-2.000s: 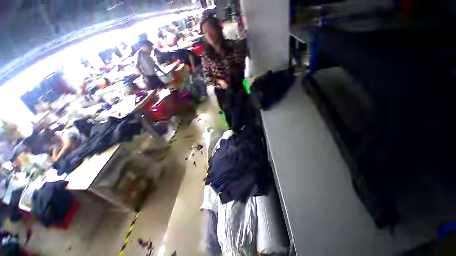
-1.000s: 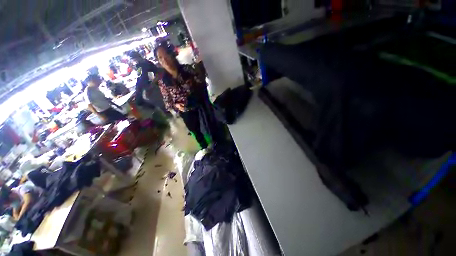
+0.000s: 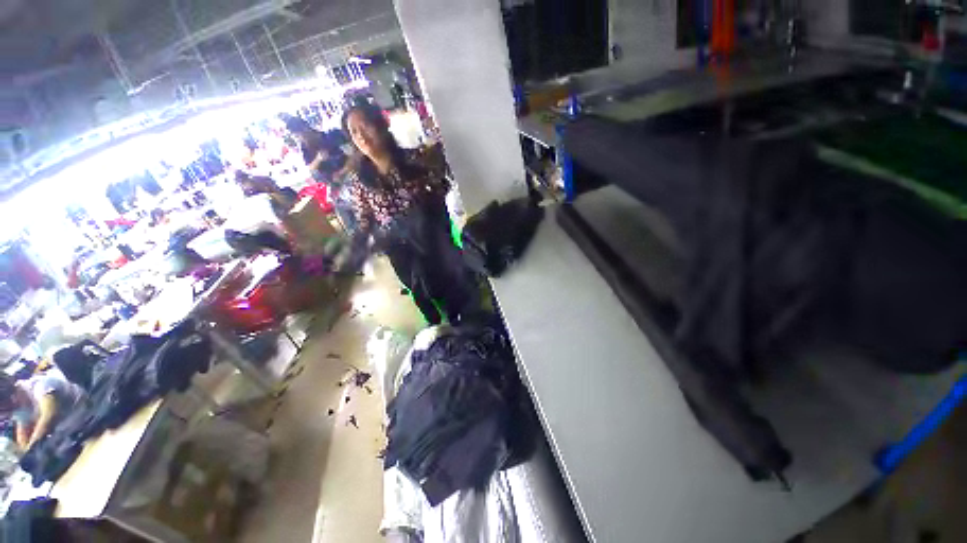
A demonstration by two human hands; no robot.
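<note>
A thick dark fabric roll (image 3: 827,255) with loose, hanging folds lies across the right side, over the long grey-white table (image 3: 594,371). A narrow dark fabric roll (image 3: 679,361) lies along the table, with a thin end sticking out towards me. A rumpled dark cloth heap (image 3: 514,233) sits at the table's far left corner by the pillar. Neither of my hands is in the picture.
A person (image 3: 398,207) stands beyond the table's left side. Dark garments (image 3: 451,408) lie on pale wrinkled sacks (image 3: 488,514) beside the table. A white pillar (image 3: 461,95) rises behind. A blue bar (image 3: 922,430) is at right. Scraps litter the aisle floor.
The view has swung right, so the table and rolls show further left and more fully than two seconds ago. The co-worker's arms and the dark cloth by them have shifted slightly.
</note>
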